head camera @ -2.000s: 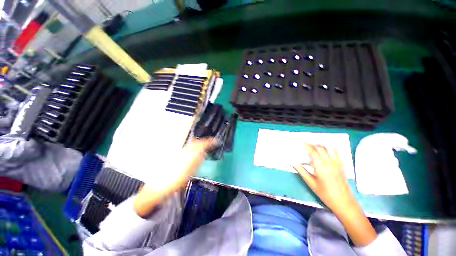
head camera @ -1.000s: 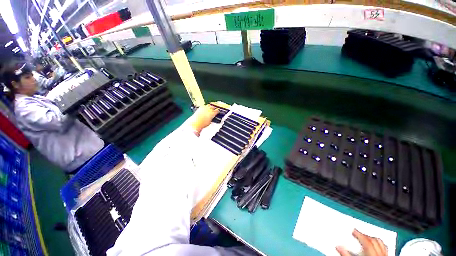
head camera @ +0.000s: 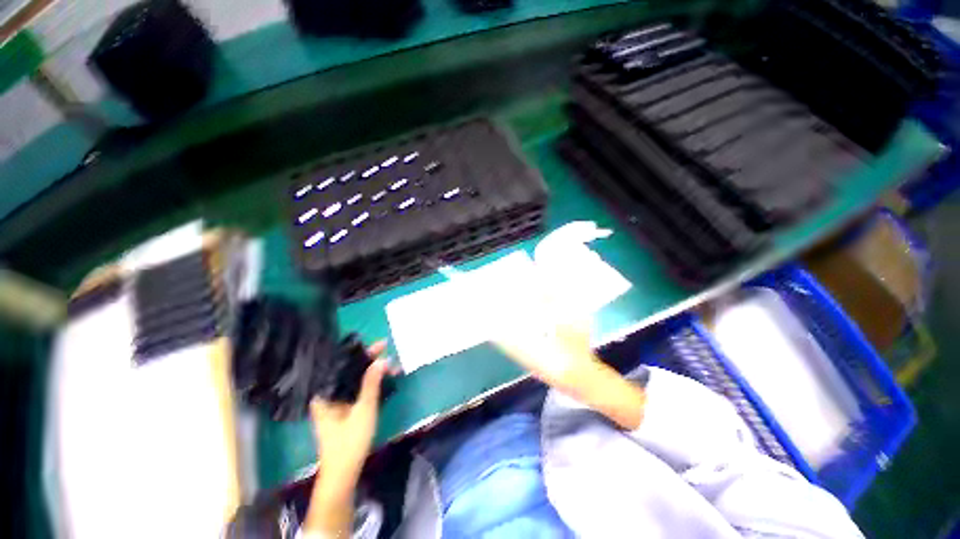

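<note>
The picture is blurred. My left hand [head camera: 353, 416] is at the right side of the heap of loose black tubes [head camera: 276, 353], its fingers around or against dark tubes; whether it grips one is unclear. My right hand [head camera: 574, 368] is blurred at the front edge of the white paper sheet [head camera: 437, 316], beside the white wiping cloth [head camera: 579, 263]; its fingertips are washed out against the white. Behind the sheet stands the central parts tray [head camera: 490, 163], with rows of small shiny-ended parts [head camera: 363, 174] in its left and middle grooves.
At left lies cardboard with white paper [head camera: 137, 442], holding a row of black tubes [head camera: 177, 305]. At right is a tall grooved tray stack [head camera: 726, 132]. A blue crate [head camera: 884, 405] with white liner is below the bench at right. Dark stacks [head camera: 153, 58] stand on the back ledge.
The view has swung right. My left hand has left the tube row on the cardboard and is now at the loose heap. My right hand remains by the white sheet, nearer the cloth.
</note>
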